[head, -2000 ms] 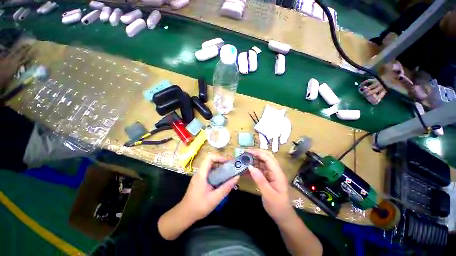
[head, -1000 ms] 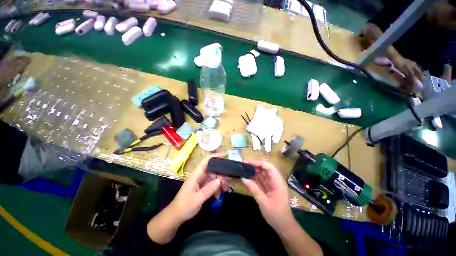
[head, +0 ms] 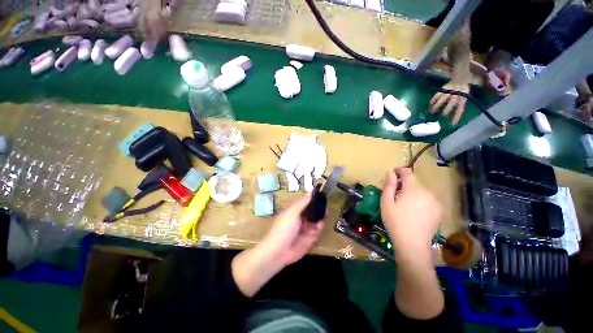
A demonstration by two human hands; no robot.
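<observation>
My left hand (head: 289,237) holds a black plastic housing (head: 315,206) upright, close to the grey buffing wheel (head: 332,179) on the left end of the green bench polisher (head: 368,203); I cannot tell whether they touch. My right hand (head: 406,205) is above the polisher's motor and hides much of it. Its fingers are bent near the black cable; whether it holds anything is hidden. The brown polishing wheel (head: 461,250) is on the polisher's right end.
Clear bottle (head: 218,117), white gloves (head: 304,159), small dish (head: 225,187), blue-grey pads (head: 264,204), red tool (head: 177,188), yellow tool (head: 194,213) and black housings (head: 151,148) lie left. Trays with black housings (head: 520,170) are right. A grey post (head: 481,120) leans in. Another person's hand (head: 452,101) is over the belt.
My hands have separated. My left hand has carried the black housing to the grey wheel, and my right hand has let go and moved right over the polisher. The view has shifted right.
</observation>
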